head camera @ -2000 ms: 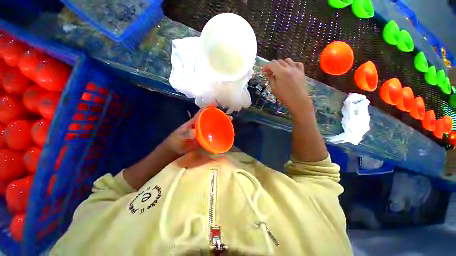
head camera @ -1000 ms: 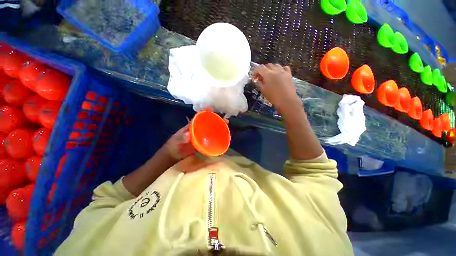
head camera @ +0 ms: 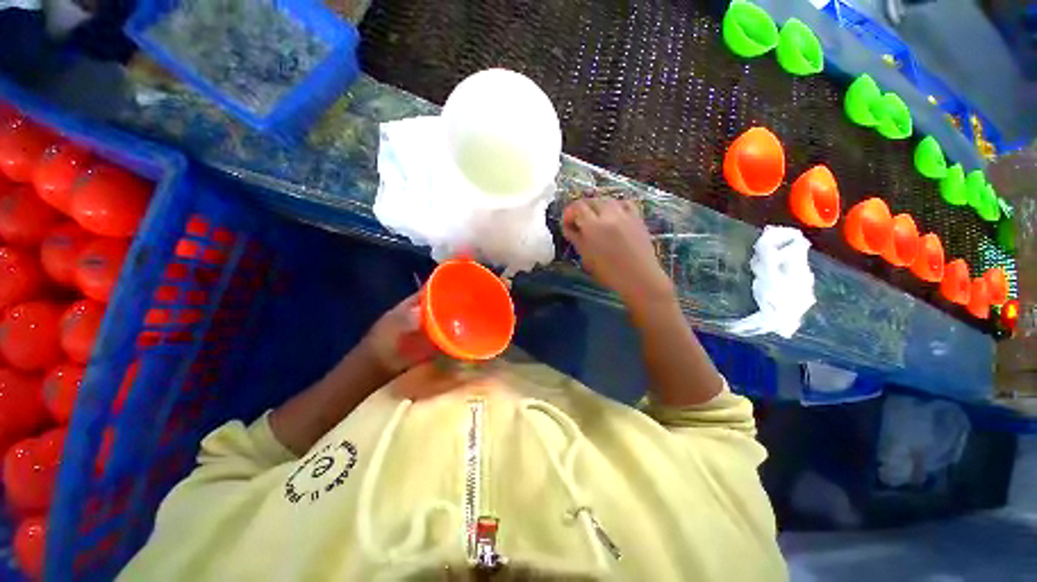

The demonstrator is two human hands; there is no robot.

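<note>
My left hand holds an orange shell, open side up, in front of my chest. The shell looks empty inside. My right hand is over the ledge just right of the white cup, fingertips together and pointing down-left at the ledge's near edge. Whether a small part is between the fingertips cannot be told. Small loose parts lie on the ledge beside the hand, partly hidden by it. The white cup stands on a crumpled white rag.
A blue crate full of orange shells is at the left. A blue parts tray is at the back left. A second white rag lies on the ledge. The mesh conveyor carries orange shells; green shells are beyond.
My right hand has moved down and left towards the ledge's near edge. My left hand still holds the shell. The view has shifted slightly.
</note>
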